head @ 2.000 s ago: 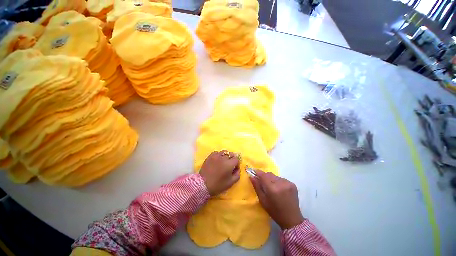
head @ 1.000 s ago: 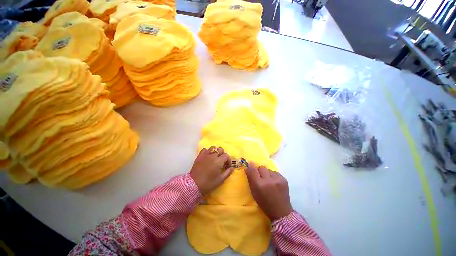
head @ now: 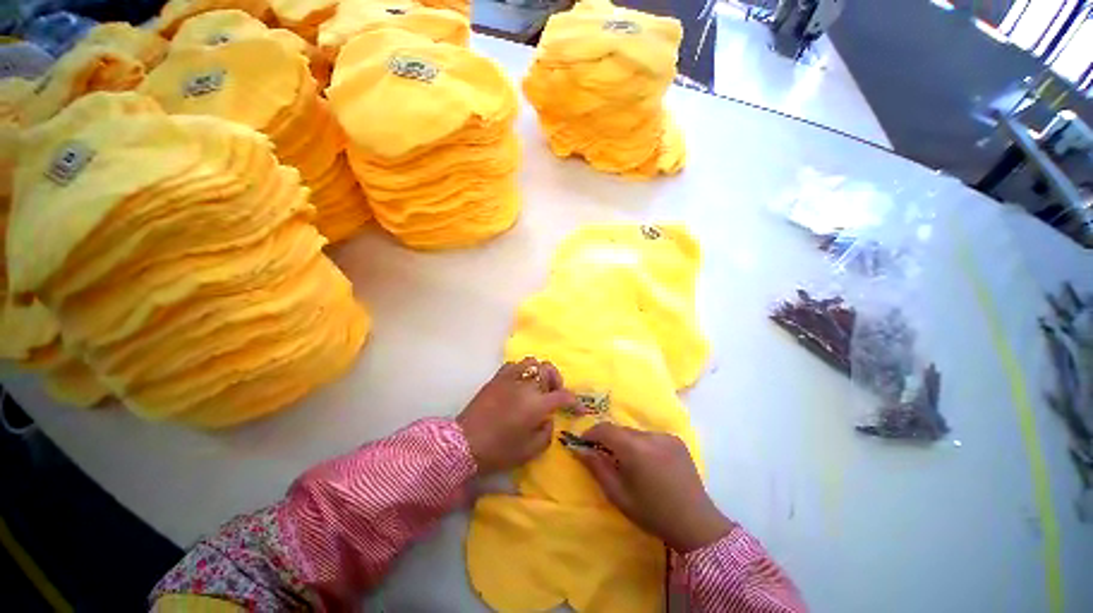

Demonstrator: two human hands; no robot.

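Overlapping yellow fabric pieces (head: pixel 605 317) lie in a row on the white table in front of me. A small patch (head: pixel 592 405) shows on the piece between my hands. My left hand (head: pixel 515 413) rests on that piece, its fingertips at the patch's left edge; it wears a ring. I cannot tell whether its fingers pinch the cloth. My right hand (head: pixel 651 477) holds small metal thread snips (head: pixel 580 443), their tip just below the patch. The exact blade position is too small to tell.
Tall leaning stacks of yellow pieces (head: pixel 204 287) stand at left, with another stack (head: pixel 605 90) at the far side. At right lie dark brown small parts (head: pixel 819 323), clear plastic bags (head: pixel 883 347), yellow tape (head: pixel 1013 383) and grey strips (head: pixel 1069 359).
The view has shifted, so the stacks and table appear further right. My right hand and the snips have moved from the patch's right edge to below it, uncovering more of the patch.
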